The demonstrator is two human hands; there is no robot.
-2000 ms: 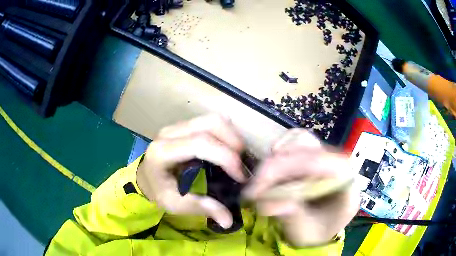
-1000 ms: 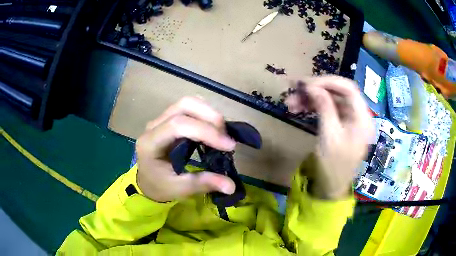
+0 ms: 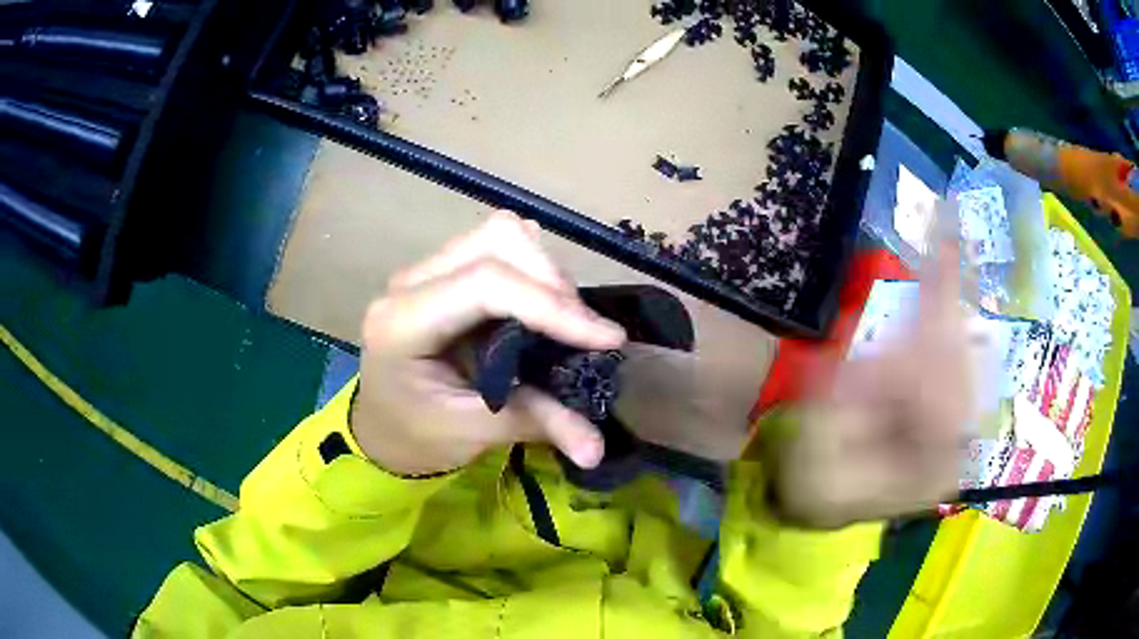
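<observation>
My left hand point(image 3: 468, 356) grips the black tubular housing point(image 3: 585, 381) in front of my chest. Its open round end with internal detail faces up, and a curved black piece sticks out to the right. My right hand point(image 3: 881, 399) is raised at the right over the screw feeder. It is blurred, and whether it holds anything cannot be seen. The pale tweezers point(image 3: 647, 60) lie in the parts tray point(image 3: 431, 157). Small black brackets point(image 3: 762, 231) are piled along the tray's right side, and one or two lie apart near its middle.
Black end caps point(image 3: 344, 94) lie at the tray's left. A slotted carrier tray with black tubes point(image 3: 75, 131) is at far left. The tan cardboard mat point(image 3: 362, 237) is below the tray. The orange screwdriver point(image 3: 1080, 175), plastic bags point(image 3: 987, 225) and yellow bin point(image 3: 962, 587) are at right.
The tweezers now lie in the tray, out of my right hand. My right hand has moved from the housing past the brackets to the feeder. The housing's open end now shows more clearly.
</observation>
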